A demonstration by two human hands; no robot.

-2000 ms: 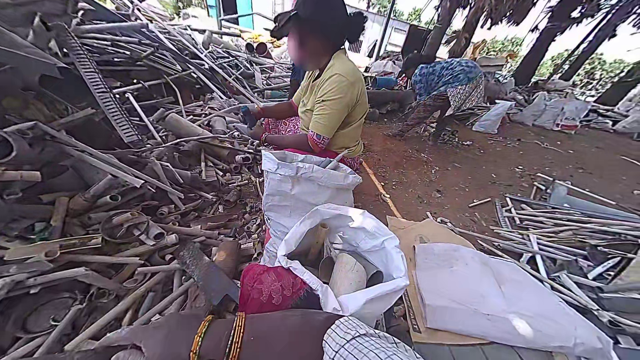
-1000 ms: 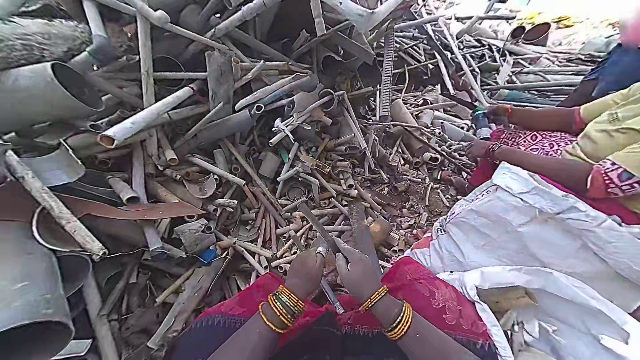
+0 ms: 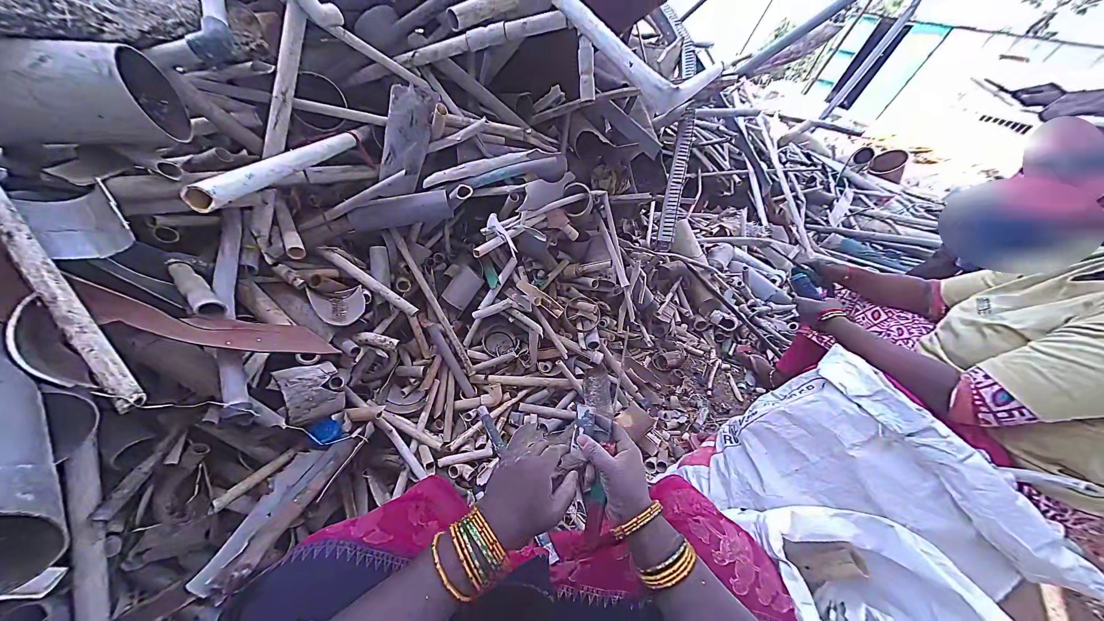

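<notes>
My left hand (image 3: 526,483), with bangles at the wrist, is closed around a dark, narrow tool (image 3: 491,429) whose end sticks out at its upper left; its kind is unclear. Close beside it, my right hand (image 3: 617,474) grips a small piece with green and red parts (image 3: 597,492), too blurred to name. A flat, dull blade-like piece (image 3: 595,392) stands upright just beyond the fingers. Both hands are over my lap, on red patterned cloth (image 3: 401,526). In front lies a heap of short plastic pipe pieces (image 3: 509,379).
Wide grey pipes (image 3: 78,90) and a long pale pipe (image 3: 276,171) lie at the left. At the right are white woven sacks (image 3: 854,448), one holding a pipe piece. A co-worker (image 3: 1018,345) sits beyond them, hands at the heap. A slotted strip (image 3: 677,172) leans upright farther back.
My hands have drawn closer together. A green and red piece now shows at my right hand. Two seconds ago the view faced the sacks and co-workers.
</notes>
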